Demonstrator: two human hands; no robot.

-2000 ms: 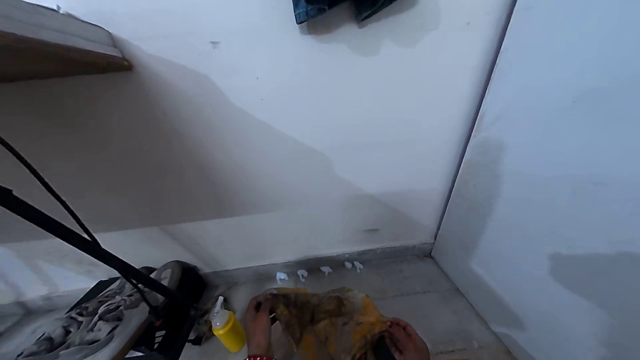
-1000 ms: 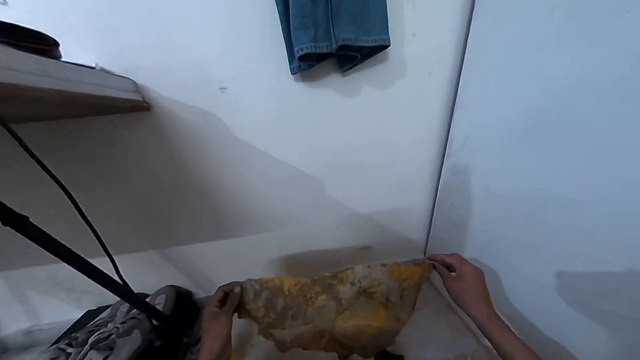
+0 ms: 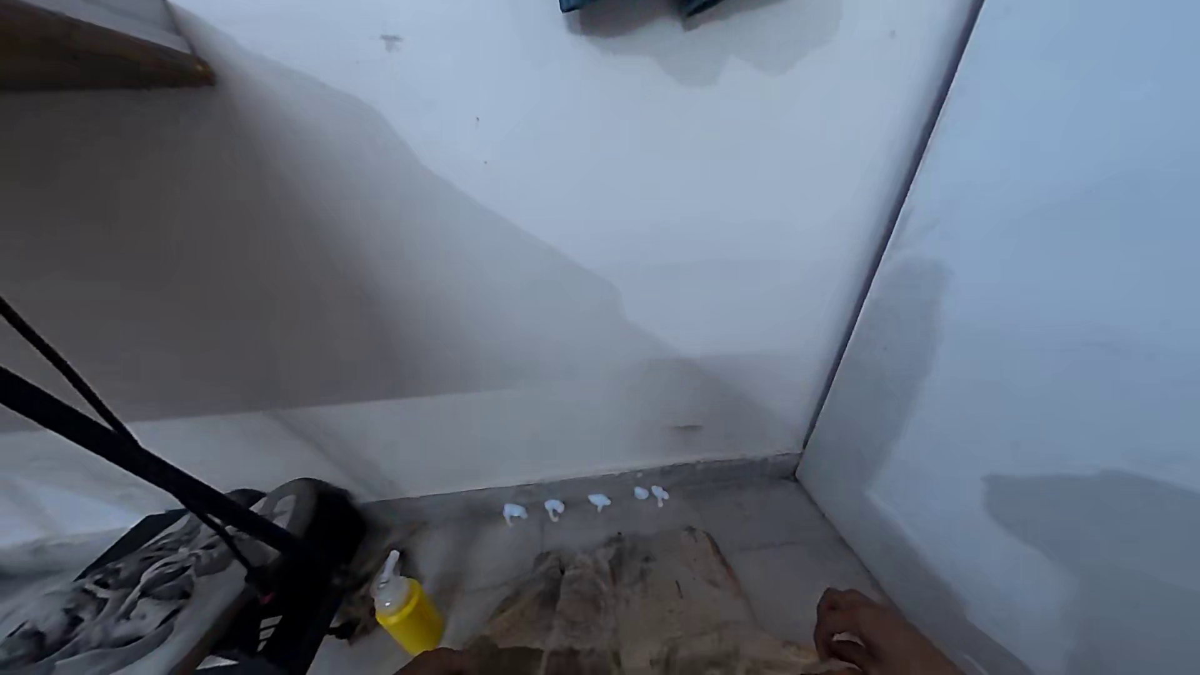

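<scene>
A brown and yellowish stained cloth [image 3: 647,600] lies spread over the grey floor at the bottom of the head view. My right hand [image 3: 872,633] is at the cloth's right edge with its fingers curled; the contact is partly cut off by the frame. Only a small part of my left hand [image 3: 441,662] shows, low at the cloth's left side, and its fingers are hidden. Just beyond that hand stands a yellow bottle [image 3: 412,619] with a clear nozzle top. Several small white blobs [image 3: 599,502] sit in a row on the floor between cloth and wall.
At the left, a black pole [image 3: 141,459] slants down to a dark object bearing crumpled grey cloth [image 3: 122,600]. A shelf [image 3: 103,56] juts out at upper left. Blue denim [image 3: 623,3] hangs at the top. White walls [image 3: 1050,328] meet in a corner at right.
One second ago the cloth was held up, stretched between both hands; now it lies lower, on the floor. The white blobs and yellow bottle show again. The view has tilted down.
</scene>
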